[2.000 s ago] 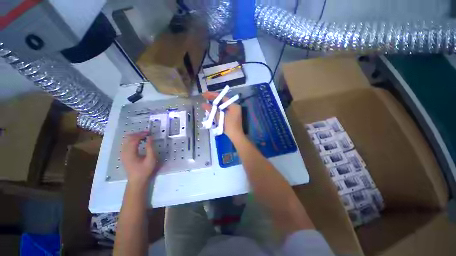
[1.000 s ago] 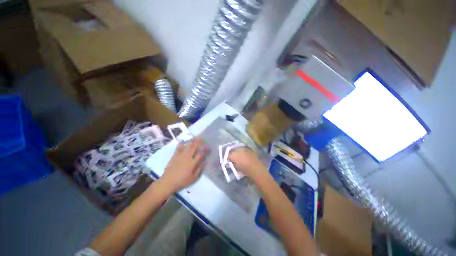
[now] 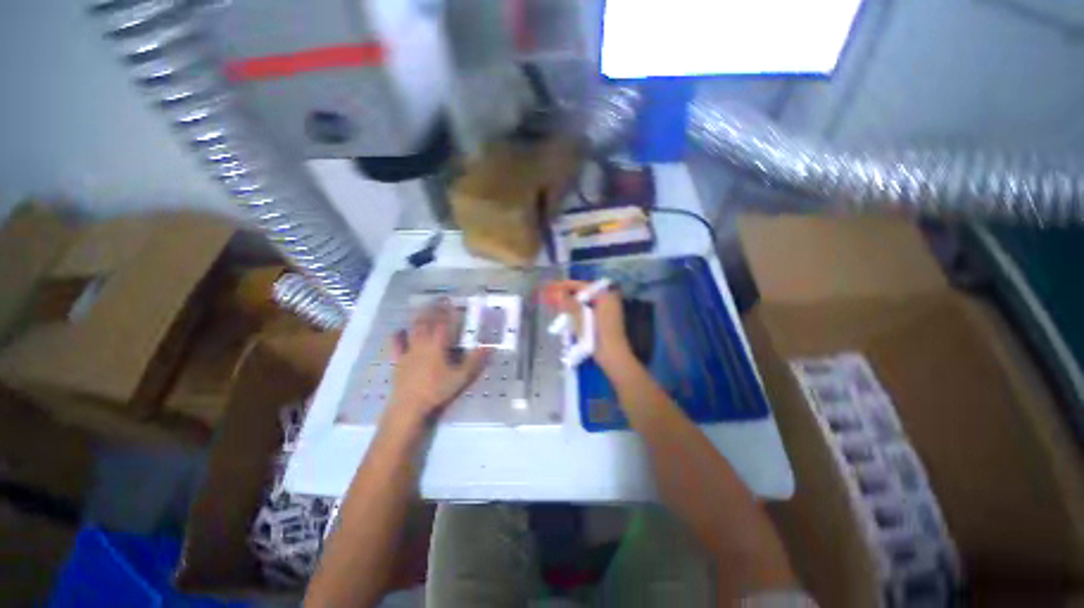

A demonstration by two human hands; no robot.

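Observation:
A white rectangular plastic housing (image 3: 492,322) lies flat on the grey work plate (image 3: 476,407), left of the narrow locating stop (image 3: 527,356). My left hand (image 3: 435,366) is over the plate with fingers spread, its thumb close to that housing's lower edge; whether it touches is blurred. My right hand (image 3: 603,323) holds a few white housings (image 3: 579,342) at the plate's right edge, beside the blue mat (image 3: 713,356). The laser marking head (image 3: 392,160) hangs above the back left of the plate.
A carton with neat rows (image 3: 874,463) is at right, a carton with a loose pile (image 3: 291,523) at left. A brown cardboard piece (image 3: 497,214) and small open box (image 3: 604,233) stand behind. A black device (image 3: 640,329) lies on the mat. A bright monitor (image 3: 725,36) is above.
The view swung left to the loose-pile carton and back. My left hand held a housing near that carton one second earlier and is now back over the plate. My right hand still holds housings.

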